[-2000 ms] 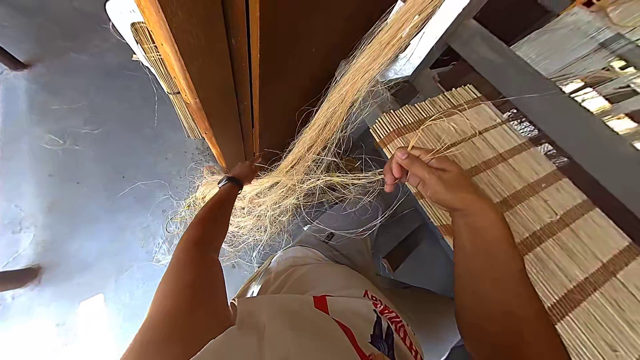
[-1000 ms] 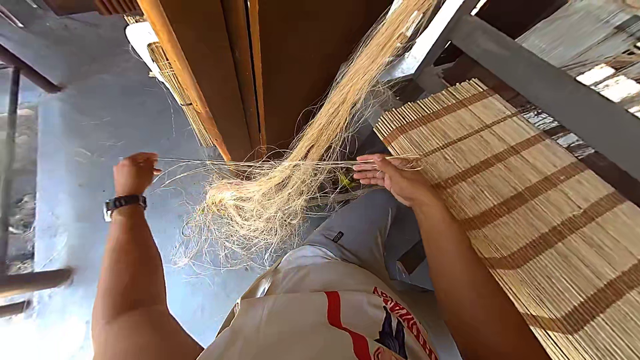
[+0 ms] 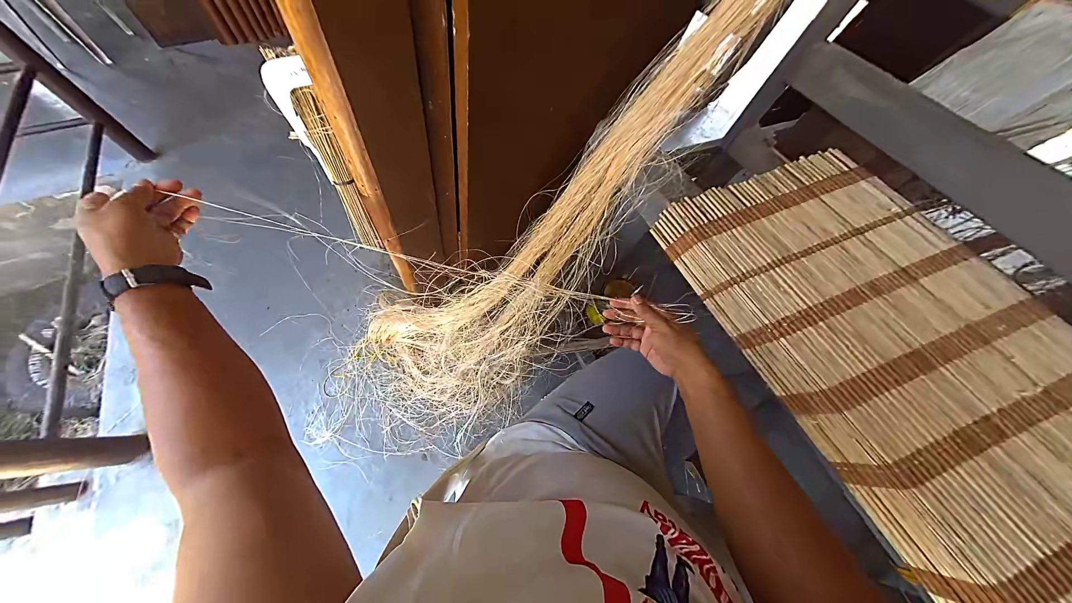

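Observation:
A long bundle of pale plant fibre hangs down from the upper right and ends in a tangled heap near the middle. My left hand, with a dark band on its wrist, is out at the far left with its fingers curled on thin strands. Those strands run across the bundle towards my right hand. The right hand is beside the bundle's right side, its thumb and forefinger together on the strand ends and its other fingers loosely spread.
A slatted mat with brown bands lies at the right. Brown panels with a wooden post stand behind the fibre. A tied roll of thin sticks leans behind the post. Metal rails are at the far left, over a grey floor.
My left hand has moved from the fibre heap out to the far left, drawing thin strands along. My right hand has come lower and nearer the bundle than it was two seconds ago.

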